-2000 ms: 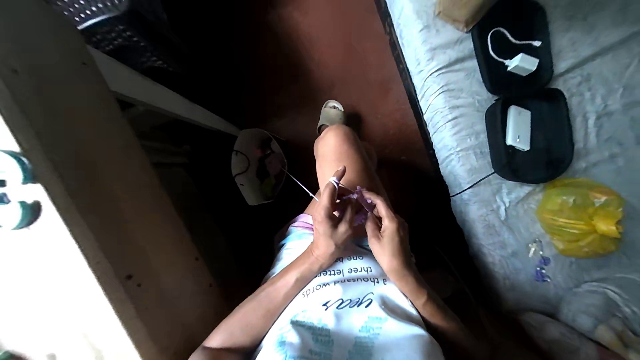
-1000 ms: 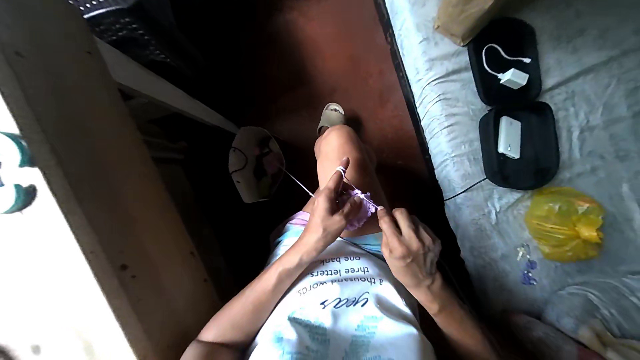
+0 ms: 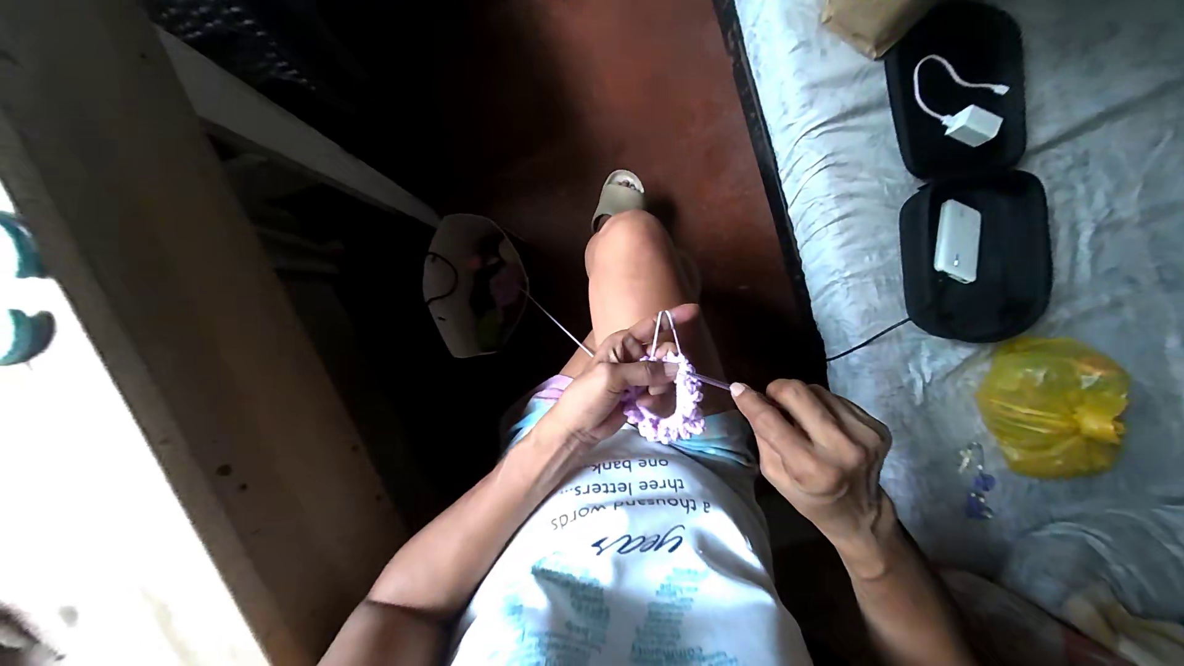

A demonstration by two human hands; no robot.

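My left hand (image 3: 615, 379) pinches a ring of lilac crochet work (image 3: 680, 416), with a loop of yarn raised over its extended index finger. From a pale open bag or container (image 3: 439, 319) on the left, a strand of yarn (image 3: 558, 322) runs to that hand. My right hand (image 3: 819, 449) grips a thin crochet hook (image 3: 712, 380), whose far end meets the lilac stitches; its tip is hidden there. Both hands are above my lap, in front of the white printed shirt (image 3: 638, 573).
At right, a grey-covered bed or couch (image 3: 860, 166) bears an open black case (image 3: 1008, 314) with a white device and cable adapter, a yellow plastic bag (image 3: 1050, 407), a small keychain (image 3: 979, 490) and a brown paper bag (image 3: 869, 23). A wooden beam (image 3: 185, 370) stands left.
The lilac ring, partly covered by my fingers before, now shows more fully. My left index finger has stretched out with the yarn loop over it.
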